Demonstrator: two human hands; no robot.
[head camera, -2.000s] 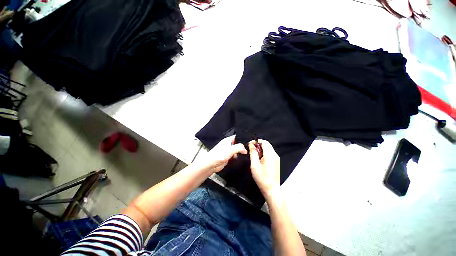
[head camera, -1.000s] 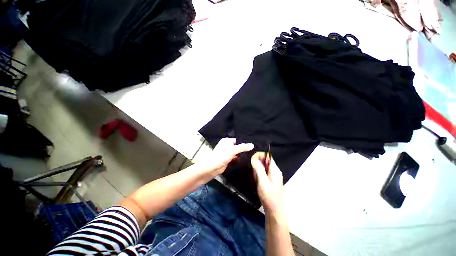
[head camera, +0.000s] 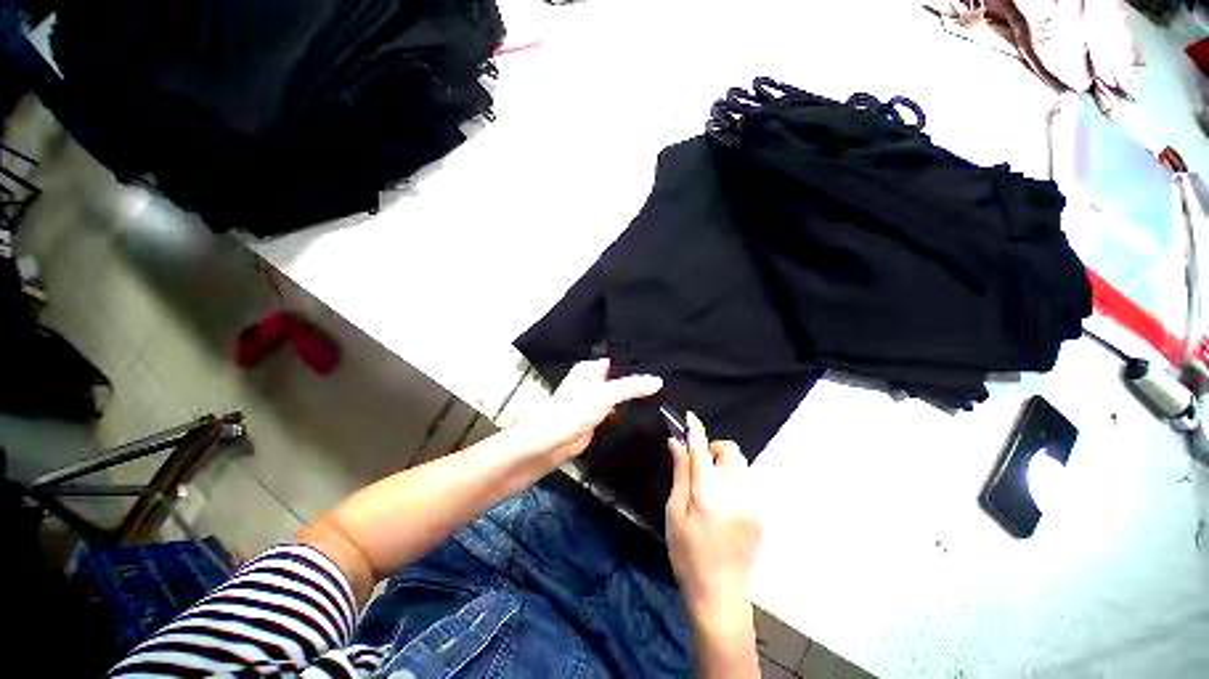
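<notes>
A black garment (head camera: 676, 285) lies spread at the table's front edge, its lower part hanging towards the lap. My left hand (head camera: 583, 409) is shut on the garment, pinching its cloth between thumb and fingers. My right hand (head camera: 709, 497) holds small thread snips (head camera: 674, 422), their thin blade pointing up and left just right of my left fingertips. Most of the snips is hidden in the fingers. Loose threads are too small to tell.
The near garment pile (head camera: 902, 252) with looped straps lies right of the garment. A far garment pile (head camera: 292, 106) is at upper left. A smartphone (head camera: 1014, 484), clear plastic packets (head camera: 1127, 199) and pink pieces (head camera: 1107, 47) are at right. Red shoes (head camera: 289, 342) stand on the floor.
My right hand has moved away from my left fingertips, down and slightly right, and the snips' blade now shows. My left hand still pinches the cloth. The whole view has shifted slightly.
</notes>
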